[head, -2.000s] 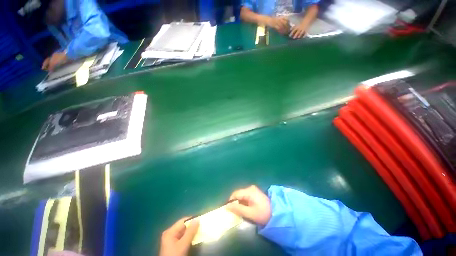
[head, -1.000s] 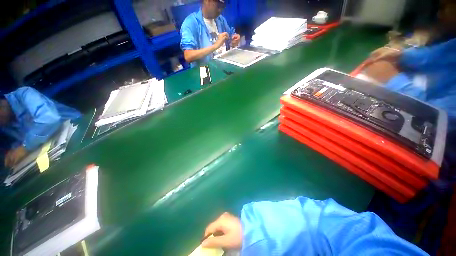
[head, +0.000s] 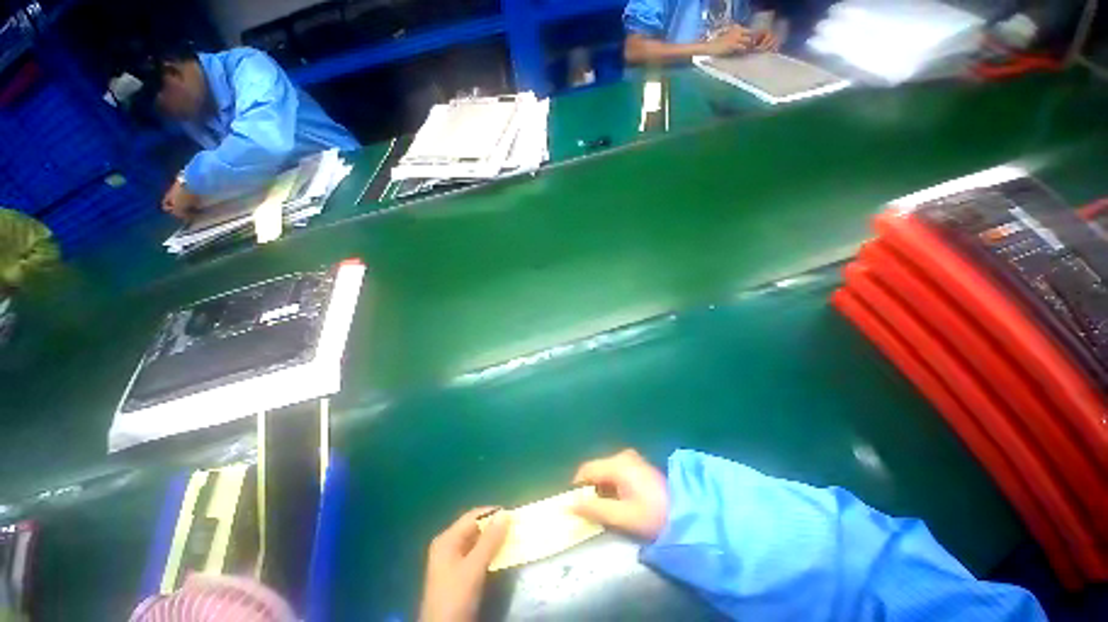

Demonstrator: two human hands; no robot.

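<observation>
A pale-yellow backing sheet (head: 544,530) is held low in the frame, whitened by glare, with a thin dark edge along its top. My left hand (head: 462,557) grips its left end, and my right hand (head: 626,492), in a blue sleeve, grips its right end. Any small adhesive piece at the fingertips is too small to tell. A laptop base assembly (head: 231,343) on a pale border lies at the left, away from my hands.
A stack of red carrier trays (head: 972,352) with a laptop base on top stands at right. A blue parts bin (head: 328,535) holds black strips with yellow edges (head: 292,486). A pink desk fan (head: 213,601) is at the bottom left. People in blue smocks work opposite beside white sheets (head: 474,136).
The camera view has swung back from the right. My left hand, out of view one second ago, shows again on the sheet. My right hand still holds it.
</observation>
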